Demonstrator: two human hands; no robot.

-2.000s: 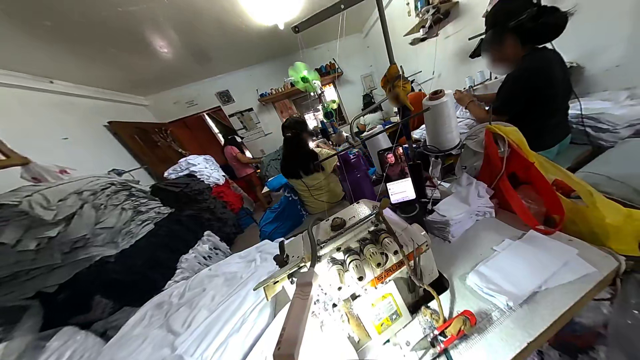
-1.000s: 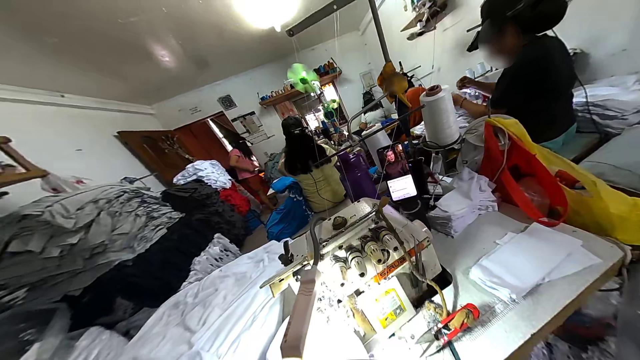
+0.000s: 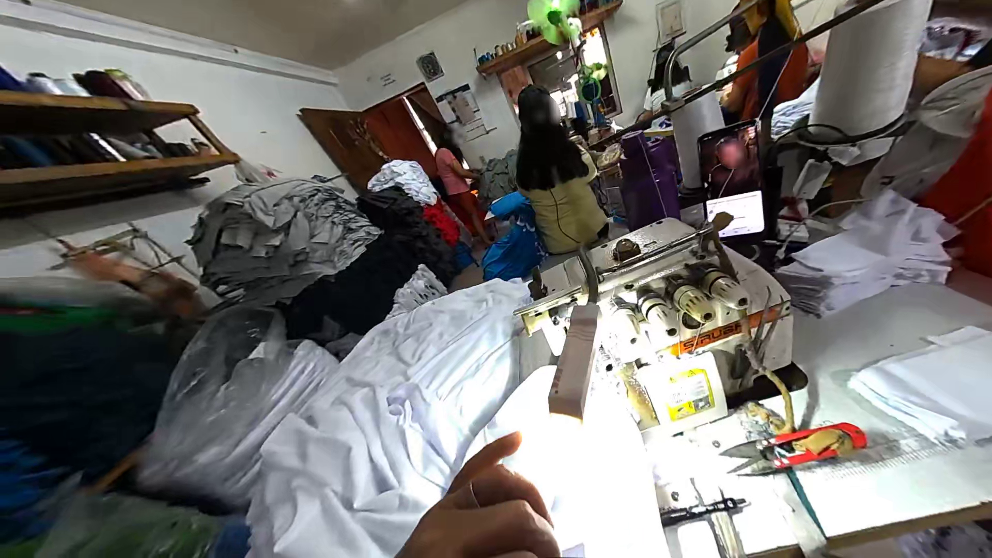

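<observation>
My left hand (image 3: 484, 508) is at the bottom centre, one finger stretched out and the others bent, with a ring on one. It is over brightly lit white fabric (image 3: 387, 403); its lower part is cut off, and whether it grips cloth is unclear. My right hand is out of view. Ahead and to the right stands a white overlock sewing machine (image 3: 682, 310) with several tension knobs. A long narrow box-shaped piece (image 3: 575, 360) hangs at its front left. Red-handled thread snips (image 3: 806, 448) lie on the table right of the fabric, near a small black tool (image 3: 701, 511).
Folded white cloth (image 3: 930, 384) and a stack of white pieces (image 3: 876, 252) lie at right. A phone (image 3: 732, 186) stands behind the machine, by a large thread cone (image 3: 872, 66). Grey fabric heaps (image 3: 287, 232) and a plastic bag (image 3: 217, 403) are left. A person (image 3: 562, 178) sits ahead.
My left hand has come into view at the bottom centre. The view has swung left, bringing in the wall shelves. The machine and snips have stayed in place.
</observation>
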